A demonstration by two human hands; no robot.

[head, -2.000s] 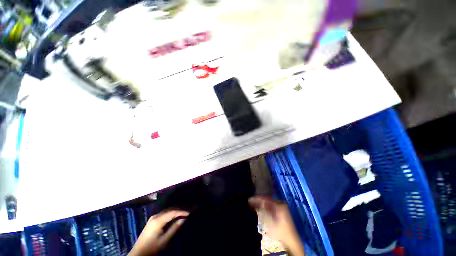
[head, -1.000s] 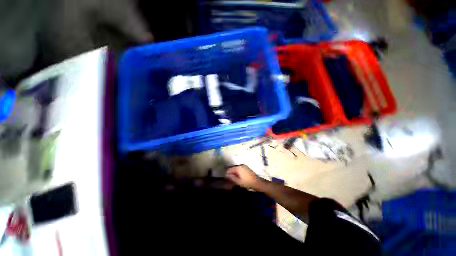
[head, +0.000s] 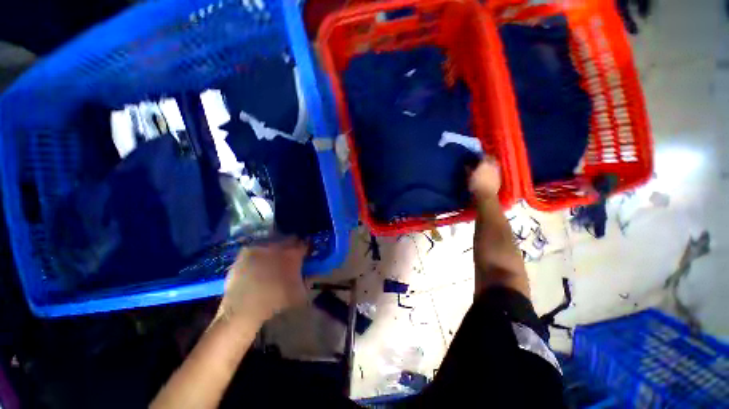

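My right hand point(head: 485, 177) is at the near right corner of the first red crate point(head: 499, 104), over dark navy cloth point(head: 408, 144); a small white strip lies on the cloth just beyond it. Its fingers are blurred, so I cannot tell whether it grips anything. My left hand point(head: 268, 275) is blurred over the near rim of the blue crate point(head: 144, 299); its grip is unclear. The blue crate holds navy pieces point(head: 144, 208) and some white pieces point(head: 134, 128).
A second red crate point(head: 631, 104) with dark cloth adjoins the first on the right. Another blue crate point(head: 655, 351) stands at the lower right. Dark scraps point(head: 342, 310) and light bits litter the pale tiled floor point(head: 432, 295).
The view has swung from the sewing table to the crates, which now appear larger. My right hand has reached out to the red crate. My left hand has come into view by the blue crate.
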